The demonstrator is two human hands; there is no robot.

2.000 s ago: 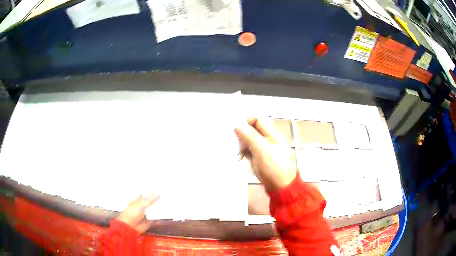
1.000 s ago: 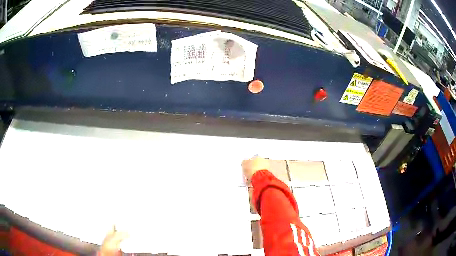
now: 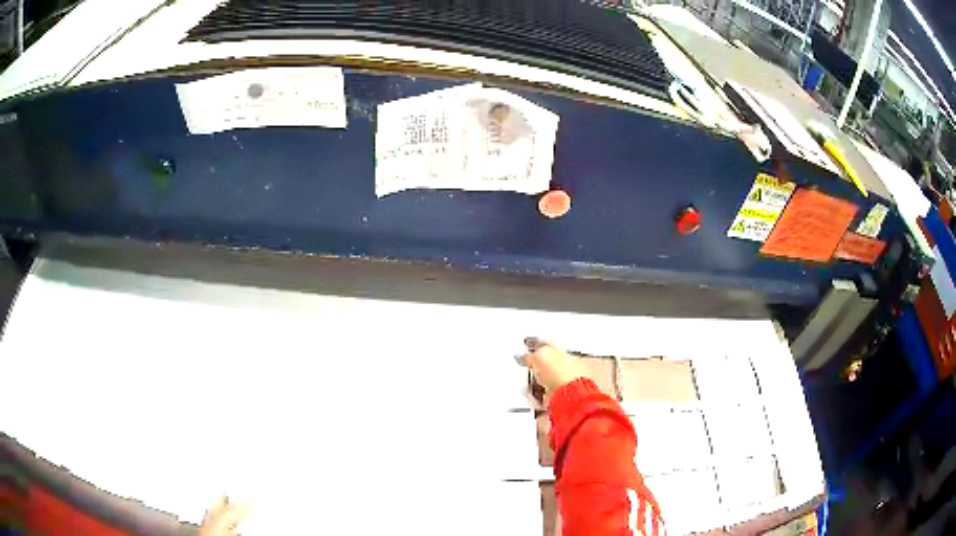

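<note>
A large white cut sheet [image 3: 262,387] covers the machine bed. On its right part thin cut lines mark rectangular pieces [image 3: 744,419], and emptied pockets show tan underlay [image 3: 655,380]. My right hand [image 3: 556,369], in a red sleeve, is closed at the upper left end of the pockets. A small dark tool, like a knife or pick [image 3: 533,344], shows at its fingertips, mostly hidden. My left hand [image 3: 222,517] rests on the sheet near the front edge, cut off by the picture's bottom, pale and blurred; it seems empty.
A dark blue beam [image 3: 283,199] runs behind the bed, with papers [image 3: 466,141], a red button [image 3: 688,220] and an orange label [image 3: 807,224]. A grey metal block [image 3: 833,322] stands at the bed's right end. The front edge is wrapped in red [image 3: 52,511].
The view has tilted up, so the bed sits lower in the picture and the left hand is more cut off. The right hand stays by the pockets' left end, its small dark tool now showing more.
</note>
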